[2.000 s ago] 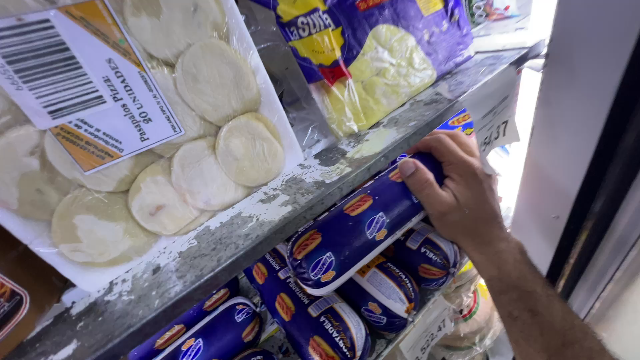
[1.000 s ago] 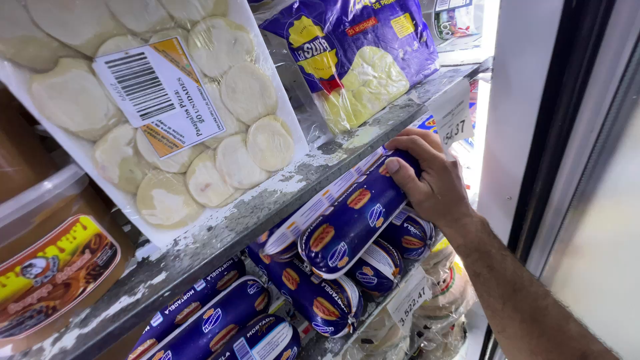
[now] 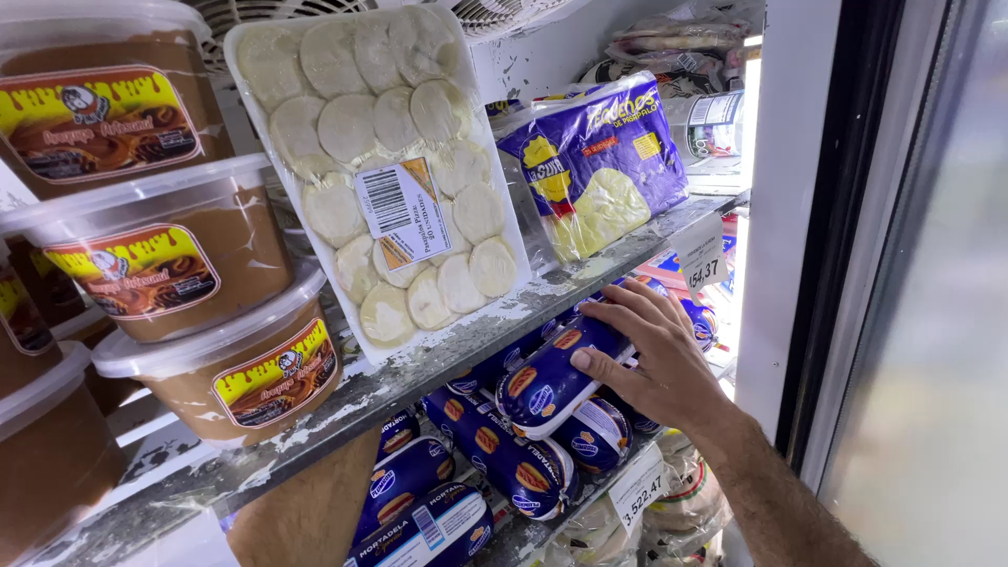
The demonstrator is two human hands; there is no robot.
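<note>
My right hand (image 3: pixel 657 358) grips the rear part of a blue-wrapped mortadella roll (image 3: pixel 551 378), thumb on its near side and fingers over the top. That roll lies on other mortadella rolls (image 3: pixel 504 457) just under the upper shelf. At lower left a bare forearm (image 3: pixel 311 504), seemingly my left, reaches in below the upper shelf; its hand is hidden behind the shelf edge and the rolls. More blue rolls (image 3: pixel 429 528) lie right beside this forearm.
The worn metal shelf edge (image 3: pixel 441 354) runs diagonally above the rolls. On it stand caramel-coloured tubs (image 3: pixel 252 378), a wrapped tray of dough discs (image 3: pixel 378 126) and a purple tequeños bag (image 3: pixel 606 165). Price tags (image 3: pixel 638 484) hang nearby; the cooler's door frame (image 3: pixel 819 236) is at right.
The view has drawn back and shifted left, bringing the stacked tubs into sight. A forearm has appeared at lower left. My right hand stays on the upper mortadella roll.
</note>
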